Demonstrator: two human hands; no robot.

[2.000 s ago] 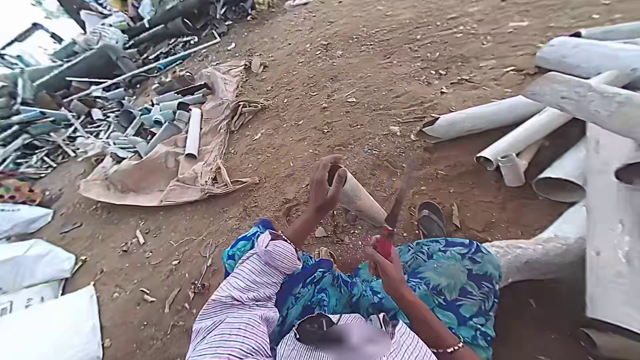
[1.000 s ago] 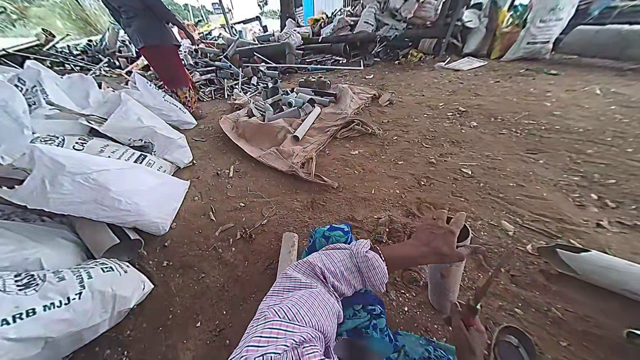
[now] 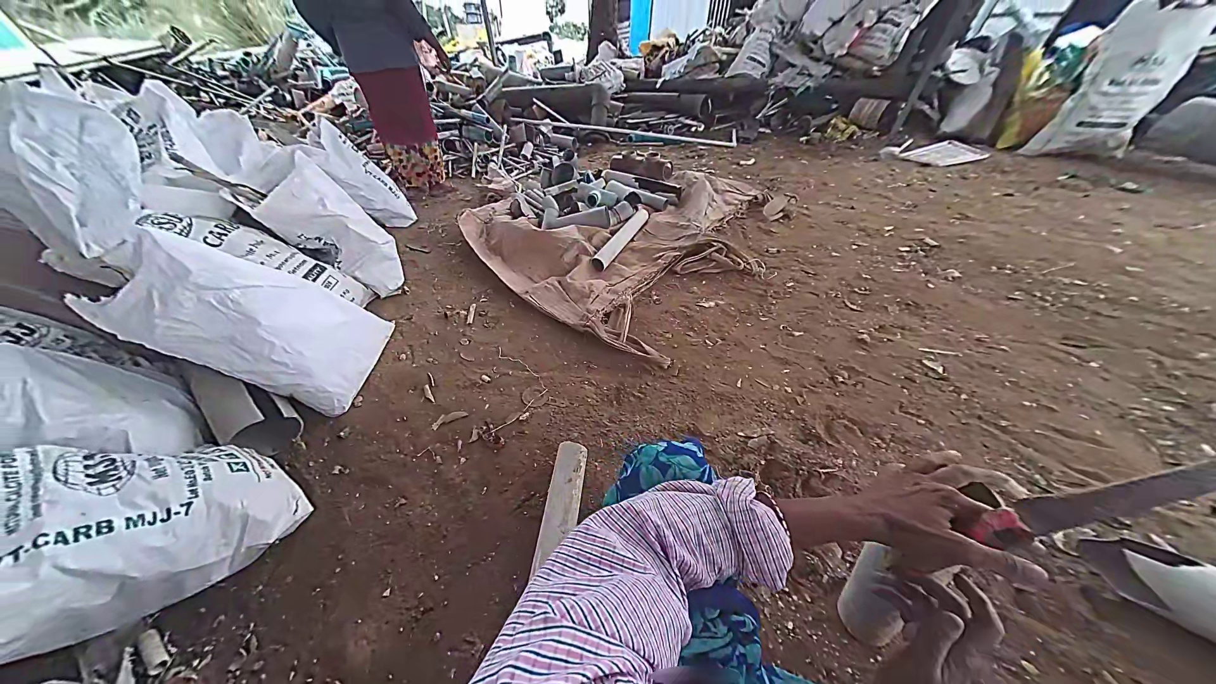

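My left hand (image 3: 917,522) reaches out at lower right, its fingers around the red handle (image 3: 1002,528) of a long-bladed hand tool. The blade (image 3: 1126,496) points right, off the frame; whether it is a knife or a saw I cannot tell. Below and partly behind this hand, a short grey-white pipe piece (image 3: 869,598) leans at a tilt, its upper end largely hidden. My right hand (image 3: 936,627) is low beside the pipe, fingers spread and slightly curled, with nothing visible in it. Another pale pipe (image 3: 560,499) lies left of my striped sleeve.
Printed white sacks (image 3: 256,313) crowd the left side. Pipe offcuts (image 3: 608,199) lie on a brown cloth sheet (image 3: 570,275) ahead. A person in a dark red skirt (image 3: 397,104) stands by the scrap pile (image 3: 503,104). A split pale pipe (image 3: 1173,584) lies at right.
The red-handled tool was in my right hand and is now at my left hand. My left hand was on the pipe's upper end before. The view has swung up and left since the oldest frame.
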